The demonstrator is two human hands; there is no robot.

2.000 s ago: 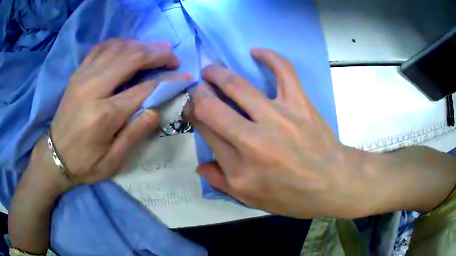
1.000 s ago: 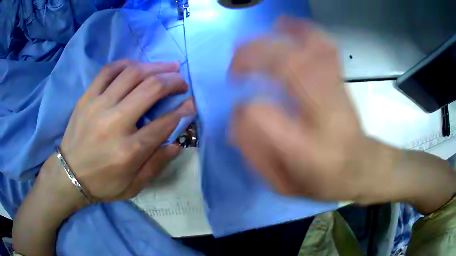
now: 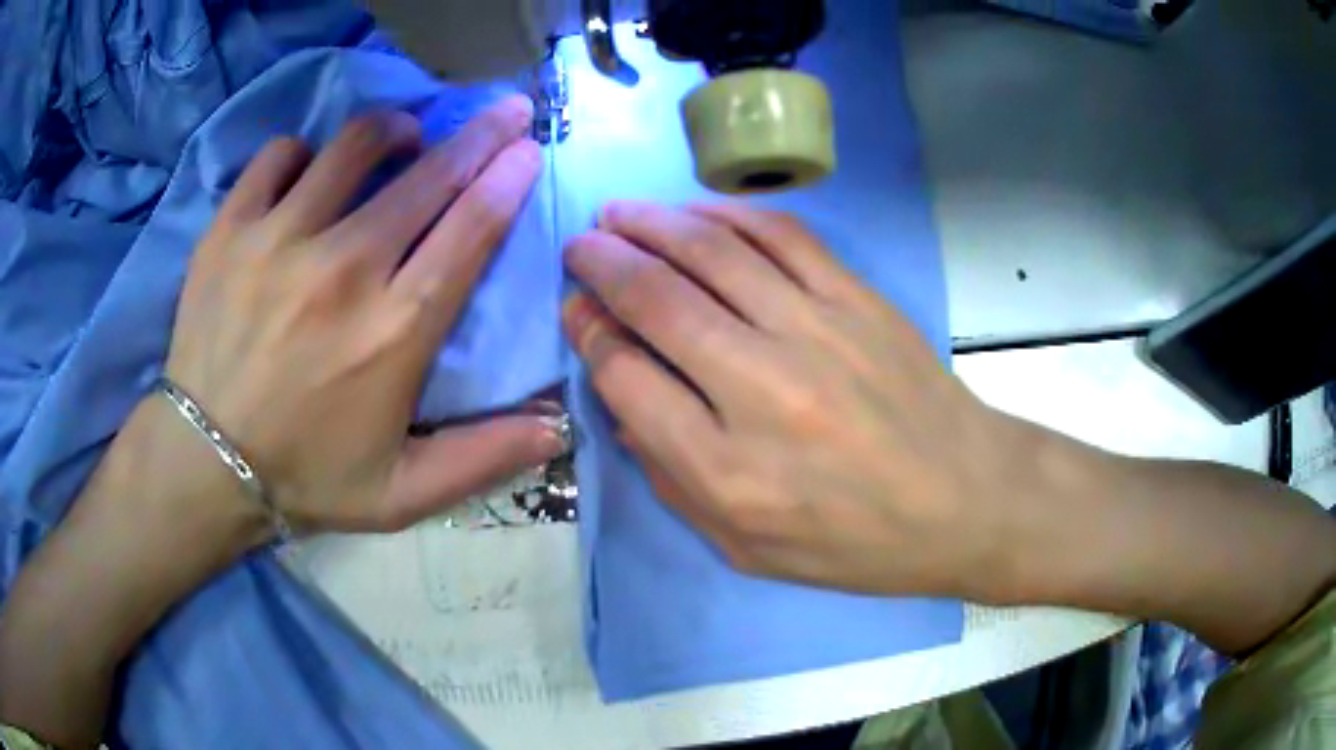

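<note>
Light-blue garment cloth [image 3: 110, 344] is gathered at the left and hangs over the table's front edge. A straight-edged light-blue panel [image 3: 762, 630] lies to the right of the seam line. My left hand [image 3: 315, 322] lies spread on the garment cloth, its fingertips just left of the presser foot [image 3: 551, 110] and its thumb near the panel's left edge. My right hand [image 3: 791, 403] lies on the panel, fingers together, fingertips by the seam line below the foot. Whether either hand pinches cloth cannot be told. The needle tip is too small to tell.
A cream knob [image 3: 758, 129] hangs above the panel. A black phone-like slab [image 3: 1253, 330] stands at the right, with a thin black tool [image 3: 1281, 443] below it. A shiny metal part [image 3: 542, 498] shows under my left thumb. Blue-white checked cloth [image 3: 1169, 681] is at lower right.
The cream knob and presser foot have come into view lower in the picture. My left hand has opened from a curled grip and spread flat. My right hand has come down onto the panel near the seam.
</note>
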